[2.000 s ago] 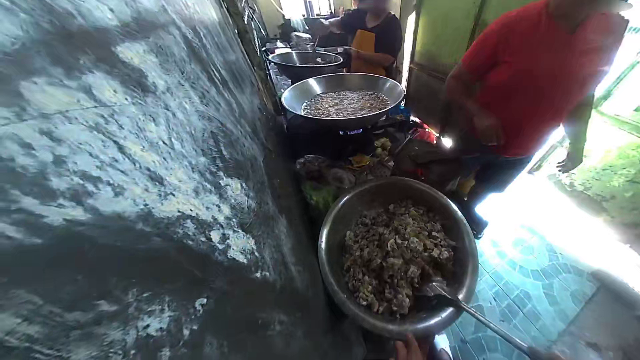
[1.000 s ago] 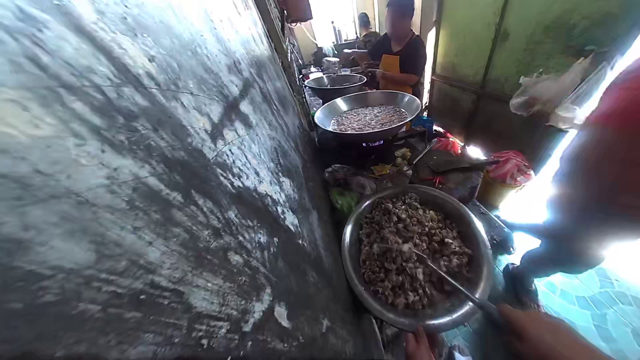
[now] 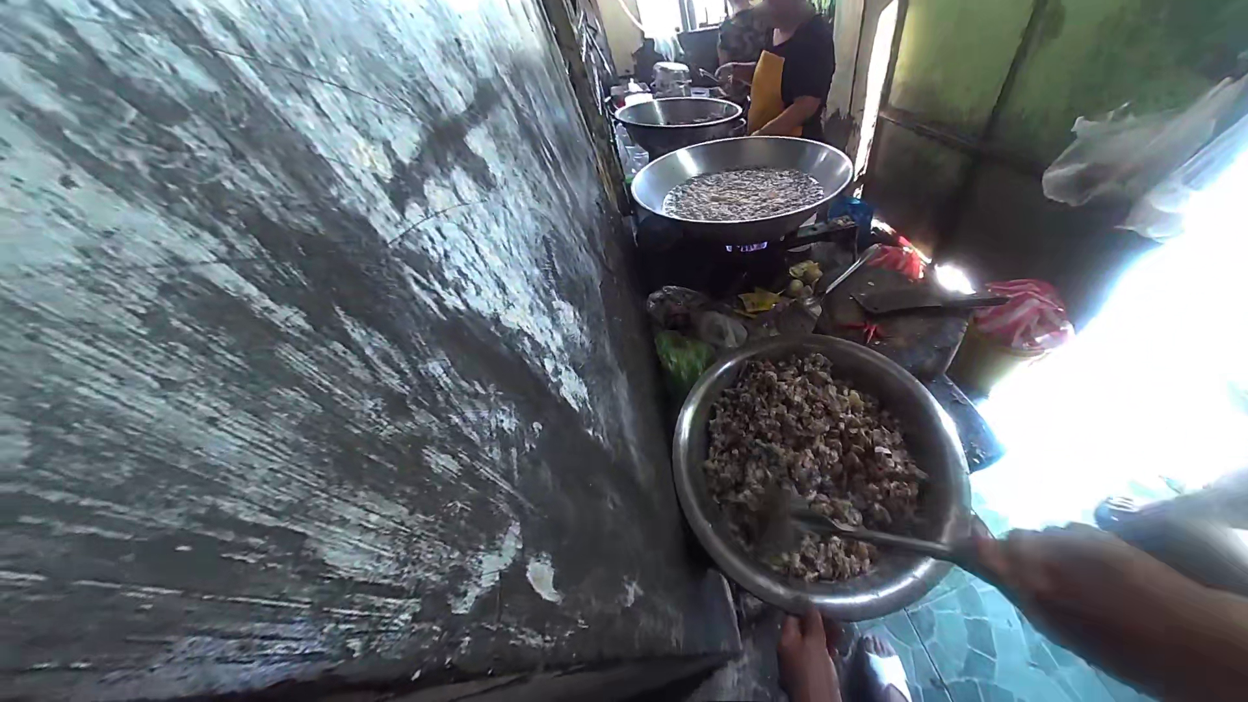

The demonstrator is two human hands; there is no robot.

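A steel basin holds a heap of chopped, browned food that looks like meat. My left hand grips the basin's near rim from below. In my right hand, at the basin's right edge, is the handle of a long metal spoon or ladle; its head is blurred and partly sunk in the food at the near left of the basin. Beyond the basin, a wide metal pan with bubbling liquid and small pieces stands over a lit burner.
A rough concrete wall runs close along the left. A cleaver lies on a dark board behind the basin, beside a bucket with a striped plastic bag. Another pan stands farther back, near a person in a yellow apron.
My right hand, low at the right edge two seconds ago, is now close to the basin's rim. The spoon's head has moved to the near left of the food. The person in red has left the view.
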